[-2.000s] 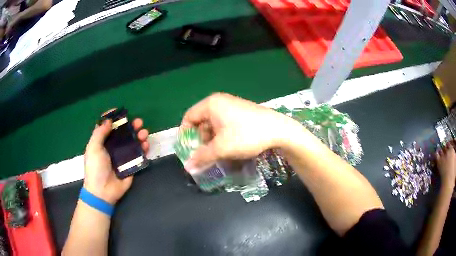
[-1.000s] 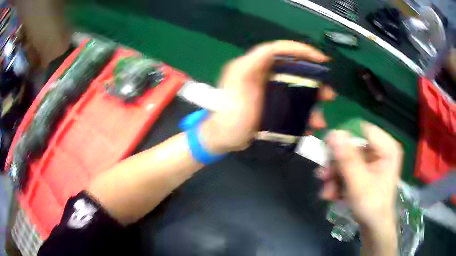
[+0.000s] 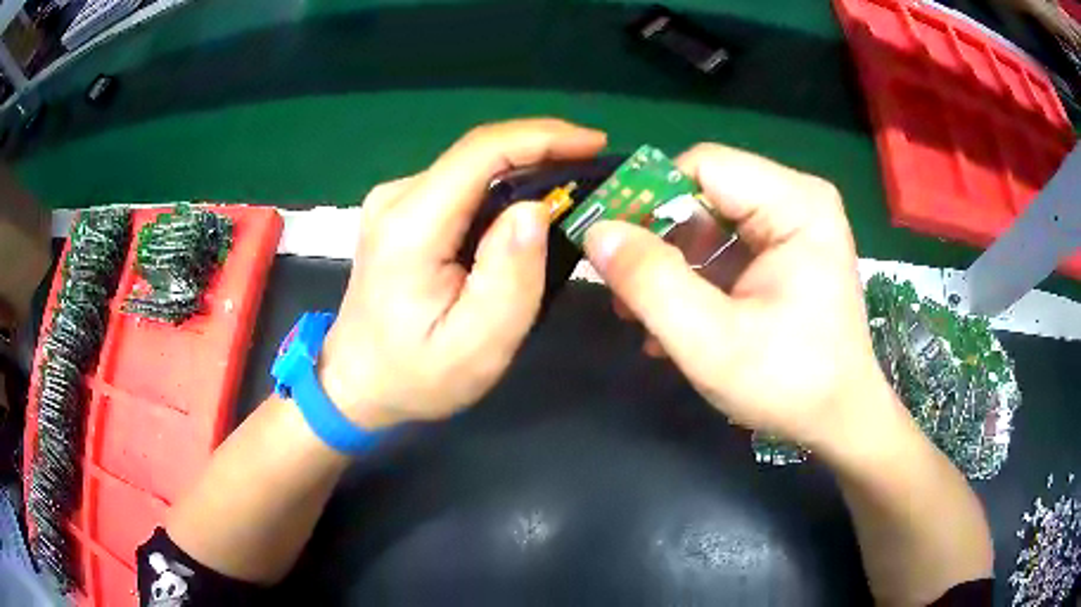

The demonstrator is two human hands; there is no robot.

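My left hand [image 3: 433, 279], with a blue wristband [image 3: 311, 382], holds a black phone housing [image 3: 562, 263], mostly hidden behind the fingers. A small orange flex cable [image 3: 557, 199] shows at its top by my left thumb. My right hand [image 3: 747, 279] grips a green circuit board [image 3: 640, 196] with a silver shield part between thumb and fingers. The board's left edge is beside the flex cable; whether they touch I cannot tell.
A red tray [image 3: 243, 302] at left holds a long row and a short stack of boards. A board pile [image 3: 942, 374] lies right on the black mat [image 3: 533, 474], with small parts [image 3: 1049, 540] beyond. The green belt carries a dark phone unit [image 3: 679, 42] and another red tray [image 3: 948, 131].
The view has shifted. My hands have come together, bringing the board up against the housing area. The housing is now tilted, and its orange flex cable shows.
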